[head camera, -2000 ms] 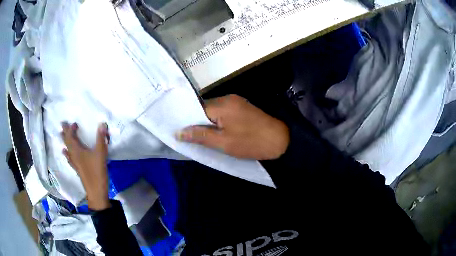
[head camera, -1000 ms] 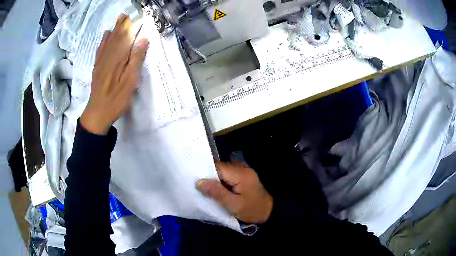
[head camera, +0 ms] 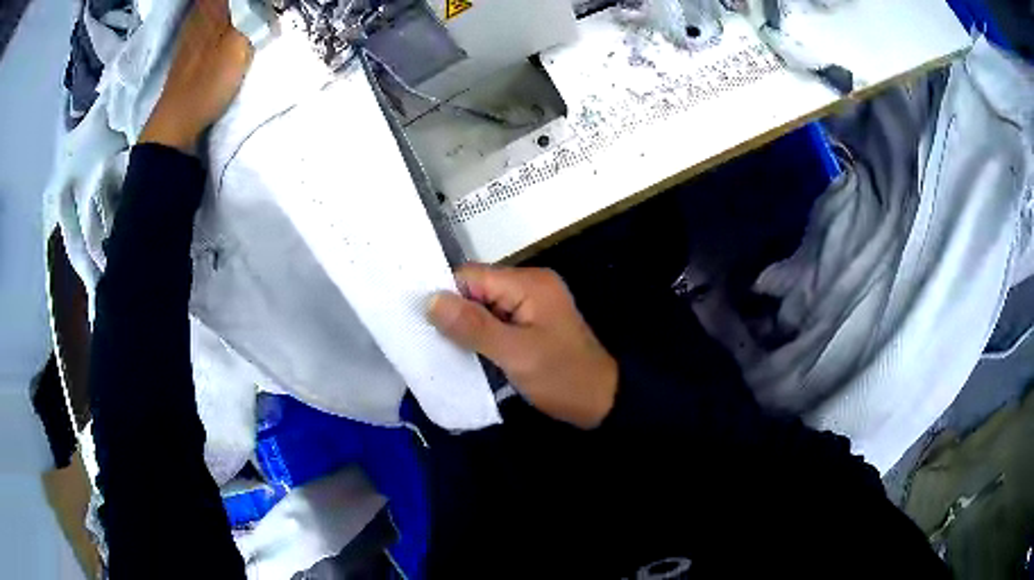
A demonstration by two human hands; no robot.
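Note:
The pale grey-white garment body (head camera: 278,272) runs from the needle area (head camera: 335,34) down over the table's front edge. A white ribbed strip lies along its right edge. My right hand (head camera: 533,334) pinches this edge near its lower end, thumb on top. My left hand (head camera: 204,68) lies on the cloth at the upper left, beside the needle area; its fingertips are partly hidden, so its grip is unclear. The overlock machine (head camera: 499,34) stands at the top with a yellow warning triangle.
The white machine table (head camera: 680,102) has a printed ruler and a wood edge. Scraps lie at its upper right. A pale grey garment heap (head camera: 896,261) hangs at the right. Blue crates (head camera: 340,453) with cloth pieces are below left.
My left hand has moved left and up. My right hand has moved up with the cloth edge. The cloth now shows a narrow ribbed strip with a smoother grey face beside it. The view has shifted slightly.

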